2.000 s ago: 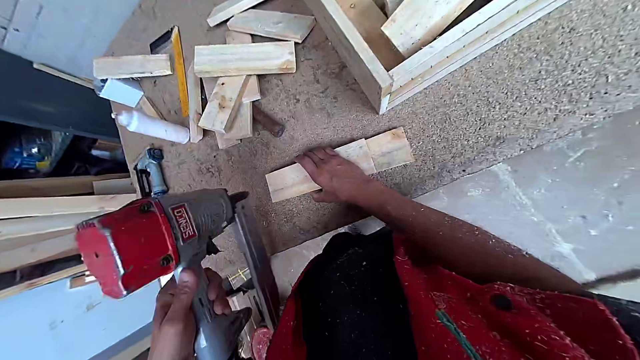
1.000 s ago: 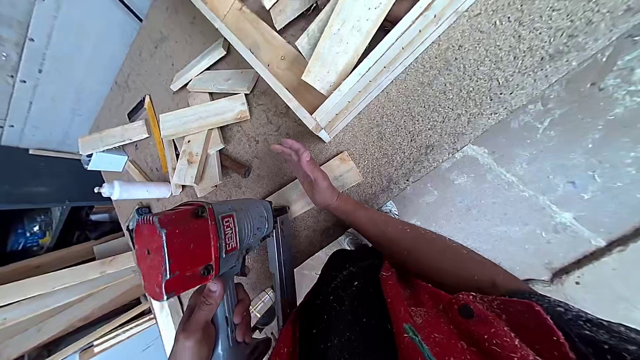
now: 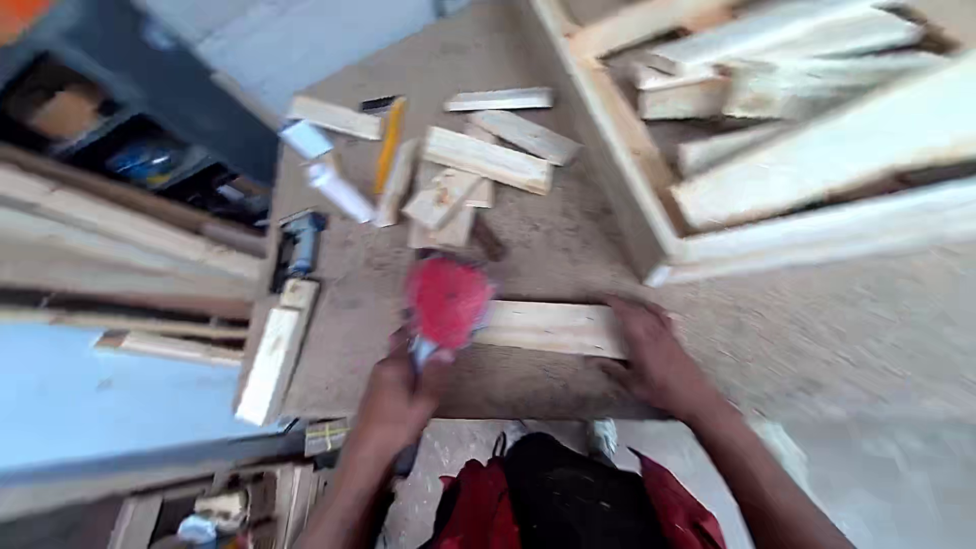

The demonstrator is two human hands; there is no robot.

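Note:
My left hand (image 3: 400, 385) grips the handle of a red and grey pneumatic nailer (image 3: 448, 301), blurred, with its red end facing up. The nailer's nose is hidden beneath its body, at the left end of a flat wooden board (image 3: 553, 328). That board lies on the worktable near the front edge. My right hand (image 3: 659, 354) rests over the board's right end, fingers on the wood; whether it grips the board is hard to tell. Just beyond the nailer, a dark brown piece (image 3: 488, 238) lies by a pile of short wooden boards (image 3: 488, 158).
A wooden frame (image 3: 610, 145) holding loose boards stands at the right. At the left lie a yellow tool (image 3: 390, 145), a white bottle (image 3: 341, 192), a small blue-grey air tool (image 3: 305, 242) and a wood strip (image 3: 271, 364). Long planks (image 3: 114, 221) are stacked beside the table (image 3: 335, 335).
The nailer has moved from left of the board to over its left end, and now shows its red end. My right hand, raised a second ago, is down at the board's right end. The view has shifted.

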